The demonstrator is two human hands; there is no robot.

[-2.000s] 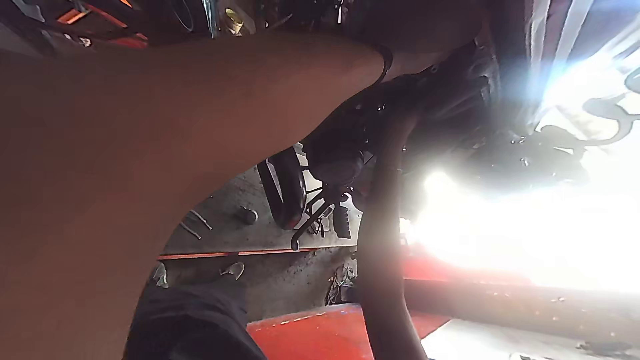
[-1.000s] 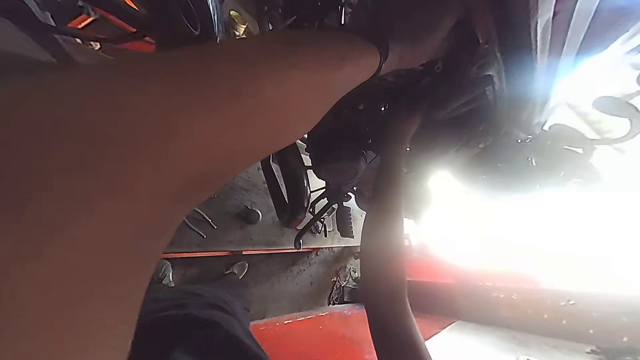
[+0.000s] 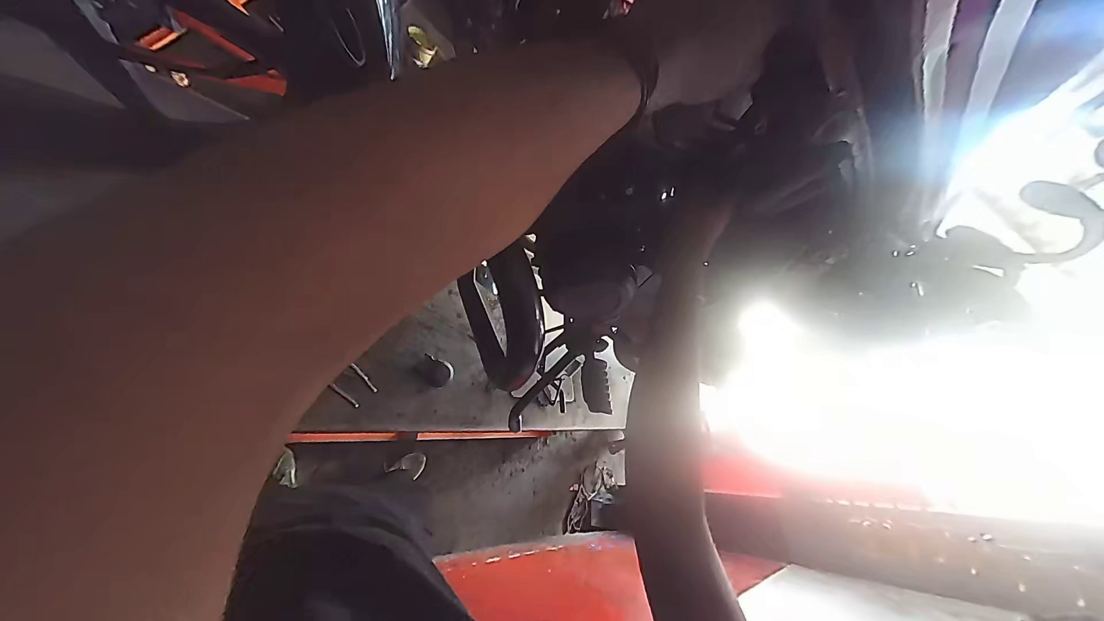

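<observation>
My left arm crosses from the left edge to the upper middle, a dark band round its wrist. Beyond the band, my left hand [image 3: 707, 56] reaches in among dark parts of a motorcycle [image 3: 595, 259]; its fingers are mostly hidden. My right forearm [image 3: 677, 414] rises from the bottom edge to the same dark area, just below my left hand. The right hand is lost in shadow against the machine. Whether either hand holds anything cannot be seen. Below them are a black curved tube [image 3: 517, 328], a bent pedal lever [image 3: 539, 392] and a ribbed footpeg [image 3: 596, 385].
The motorcycle stands over a grey platform [image 3: 397, 405] with an orange edge. A small round object [image 3: 438, 371] and two thin rods [image 3: 354, 385] lie on it. A red panel [image 3: 543, 578] is at the bottom. A curved lever [image 3: 1065, 220] shows at right, beside strong glare.
</observation>
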